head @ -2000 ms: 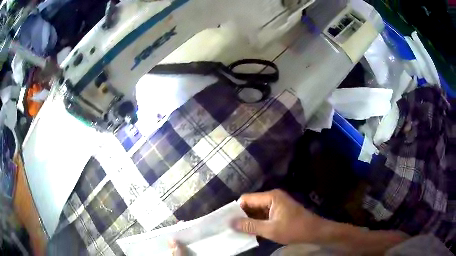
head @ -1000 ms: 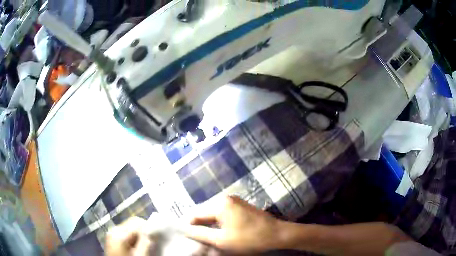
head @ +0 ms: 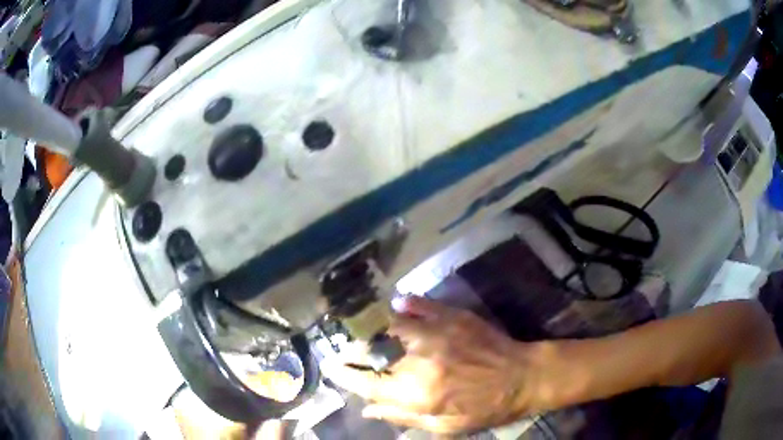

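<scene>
The white sewing machine head (head: 343, 69) fills the middle. My right hand (head: 455, 369) is beside the needle area, its fingertips partly hidden by glare and machine parts; whether it grips anything is unclear. My left hand (head: 215, 421) shows in part at the bottom edge, behind the curved metal guard (head: 245, 404). A small white piece (head: 322, 406) shows between the hands. Plaid fabric (head: 511, 279) lies under the machine arm and by my right hand. Needle and presser foot cannot be made out clearly.
Black shears (head: 614, 232) lie under the machine arm on the right, handles outward. A grey post (head: 112, 159) stands at the head's left end. White scraps (head: 730, 284) lie at right. Heaped cloth (head: 86, 34) is behind the machine.
The view has moved closer to the machine head. Both hands have moved from the fabric in front of the machine to the needle area. The shears still lie under the arm.
</scene>
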